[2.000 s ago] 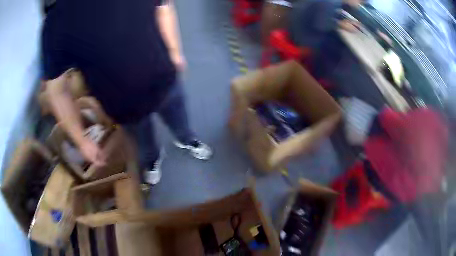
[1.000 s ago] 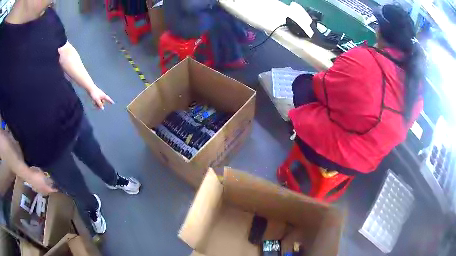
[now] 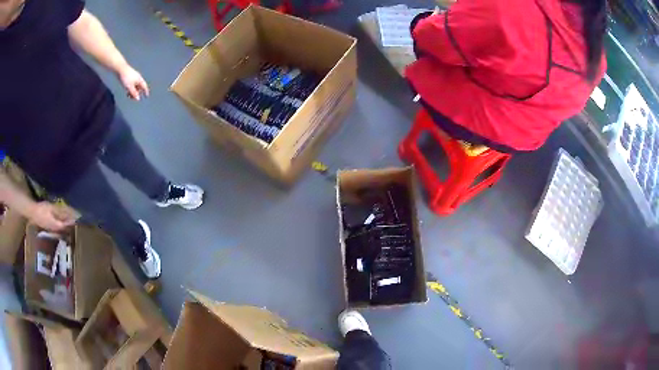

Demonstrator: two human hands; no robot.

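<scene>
Neither of my hands is in view. A narrow open carton [image 3: 420, 249] stands on the floor in front of me, with black devices [image 3: 390, 249] inside, some in rows. A shoe [image 3: 354, 322] and a dark trouser leg show at its near edge. A larger open carton [image 3: 318, 108] further ahead holds tight rows of dark units [image 3: 249, 108]. Another carton [image 3: 238, 325] at the bottom edge has its flap up and is mostly cut off; dark parts show inside.
A person in dark clothes [image 3: 50, 94] stands at left beside cartons, one with white parts [image 3: 58, 267]. A person in red [image 3: 506, 65] sits on a red stool [image 3: 448, 166] at right. White pocketed trays [image 3: 567, 213] lie on the floor. Yellow-black tape [image 3: 462, 318] crosses the floor.
The view has shifted down. The narrow carton of black devices now shows fully, and the nearest carton has moved left and down in view. The standing person's pointing hand has relaxed.
</scene>
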